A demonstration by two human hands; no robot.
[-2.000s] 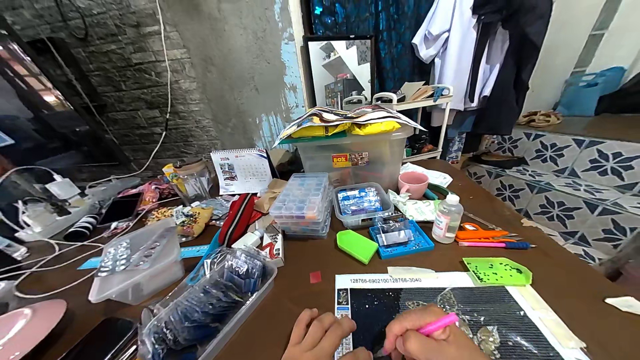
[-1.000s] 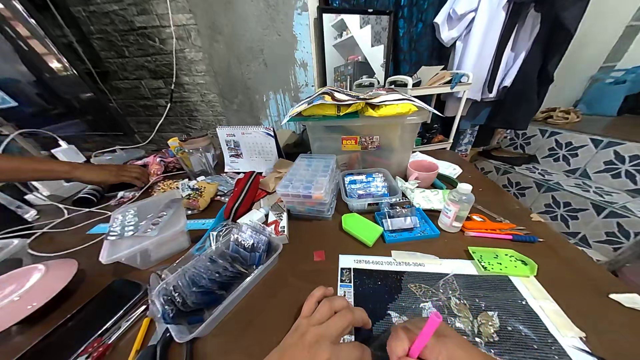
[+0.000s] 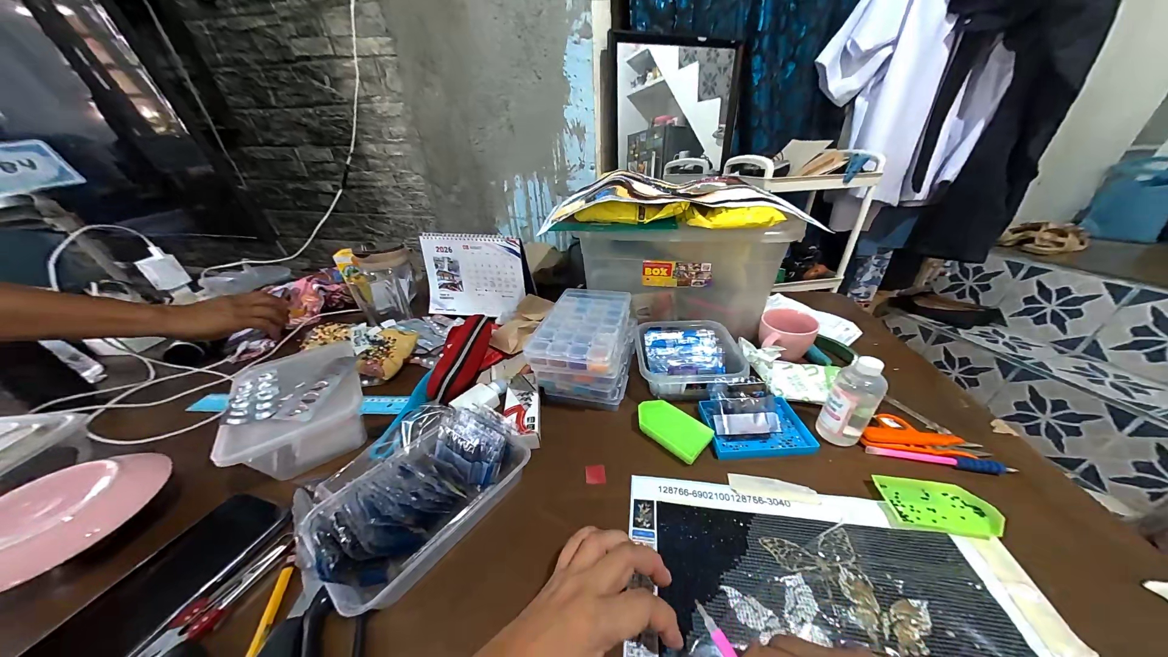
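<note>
A diamond painting canvas [image 3: 821,566] with butterfly shapes on a dark ground lies in front of me. My left hand [image 3: 598,589] rests on its left edge, fingers spread and nothing in them. At the bottom edge of the view, my right hand [image 3: 794,646], mostly cut off, holds a pink drill pen [image 3: 716,631] whose tip is at the dark part of the canvas. On the canvas's upper right corner sits a green tray [image 3: 940,507] with dark beads. A green lidded piece [image 3: 675,431] and a blue tray [image 3: 762,438] with small bags stand behind the canvas.
A plastic container of bead bags [image 3: 411,511] stands left of my left hand. Behind are stacked bead organizers [image 3: 579,347], a bottle [image 3: 850,401], orange scissors [image 3: 917,436] and a pink cup [image 3: 788,332]. Another person's hand [image 3: 242,315] reaches in from the left, near white cables and a pink plate [image 3: 78,516].
The other person's arm, out of view at first, has come in from the left and moved further over the table. The pink pen in my right hand now points away from me, with its tip visible.
</note>
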